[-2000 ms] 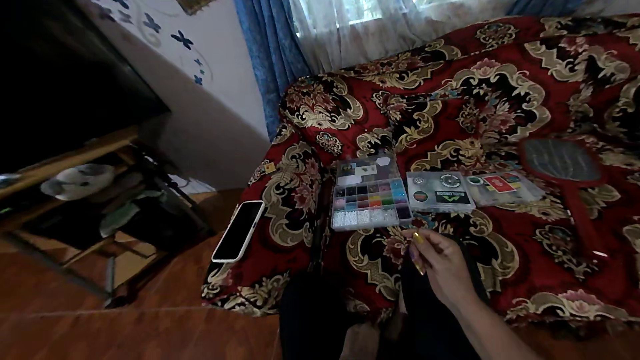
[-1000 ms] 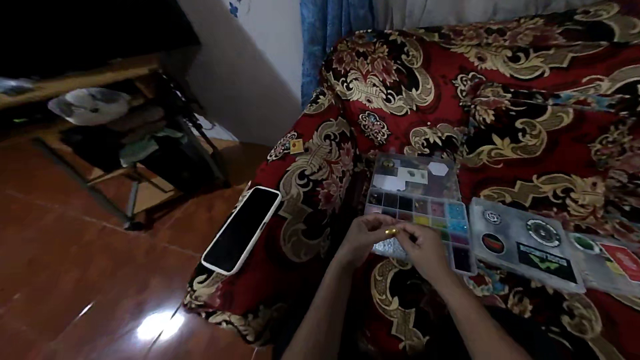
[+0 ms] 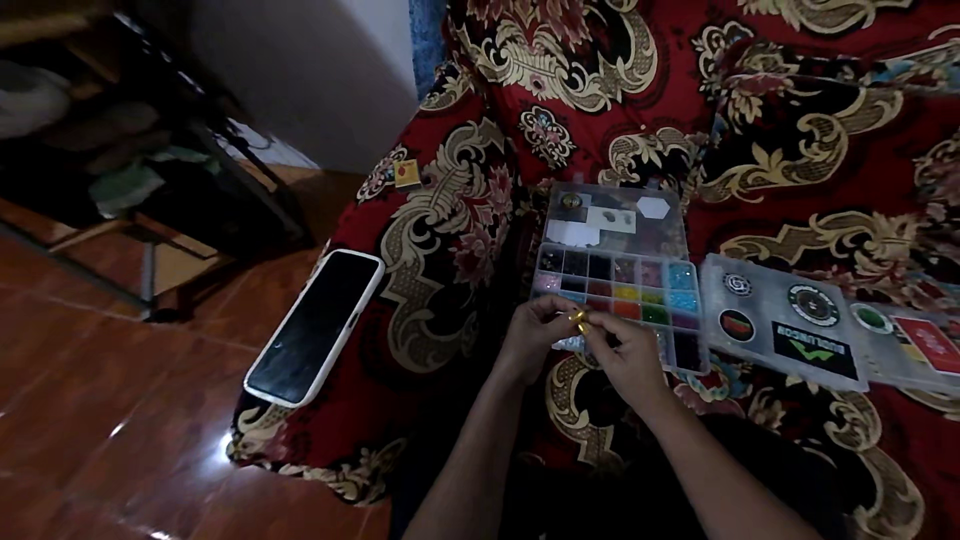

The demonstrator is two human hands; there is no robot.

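Observation:
Both hands meet over the near part of an open clear plastic bead organizer, whose compartments hold small beads in many colours. My left hand has its thumb and fingertips pinched at a small shiny gold-coloured item. From the other side my right hand pinches at the same item, its fingertips touching or nearly touching those of the left. What the gold-coloured item is cannot be told. The organizer's lid lies folded back toward the sofa's backrest, with paper pieces and stickers on it.
A closed clear case with stickers lies right of the organizer, beside another case with a red card. A smartphone in a white case and a small yellow box rest on the covered sofa's arm. A shelf stand stands left.
My left hand, not visible two seconds ago, has come up to meet my right hand over the organizer. The view has turned left and closer to the organizer.

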